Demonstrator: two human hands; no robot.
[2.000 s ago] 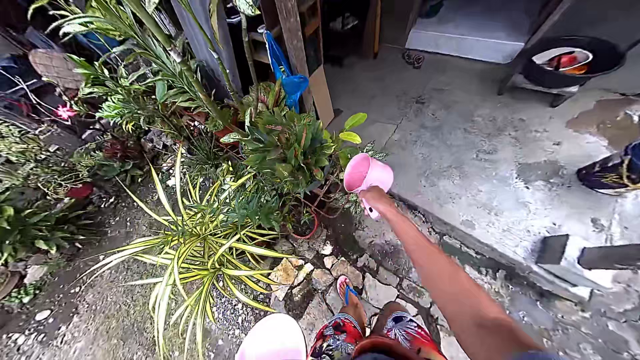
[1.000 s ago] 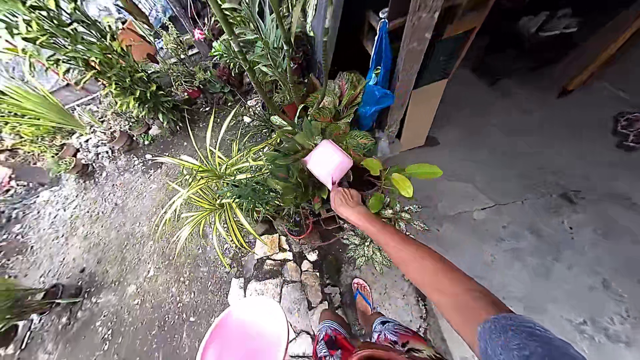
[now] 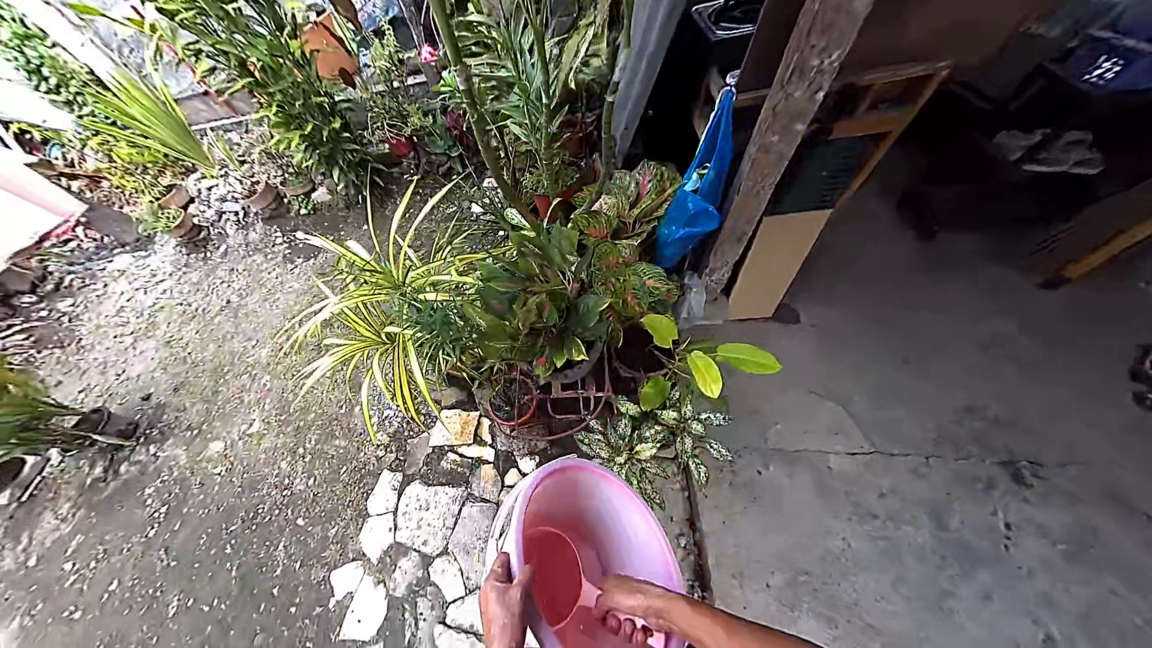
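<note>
A pink plastic bucket [image 3: 621, 504] is tilted at the bottom centre of the head view. My left hand [image 3: 506, 601] grips its left rim, thumb on the edge. Inside the bucket, my right hand [image 3: 634, 605] holds a pink plastic dipper [image 3: 553, 576] by its handle, the dipper's round mouth facing up. Whether there is water in the dipper or the bucket is hard to tell. Beyond the bucket stand potted plants: a dark-leaved one [image 3: 540, 297], a yellow-striped spider-like plant [image 3: 396, 315] and a low speckled-leaf plant [image 3: 652, 436].
Flat paving stones [image 3: 432, 517] lie left of the bucket, beside gravelly ground [image 3: 225, 468]. A cracked concrete floor [image 3: 900, 513] extends at the right. A blue plastic bag [image 3: 697, 202] hangs by a wooden post [image 3: 787, 135]. A metal plant stand [image 3: 576, 405] holds pots.
The dipper and my right hand have moved from over the plants down into the bucket. My left hand has come into view on the bucket's rim.
</note>
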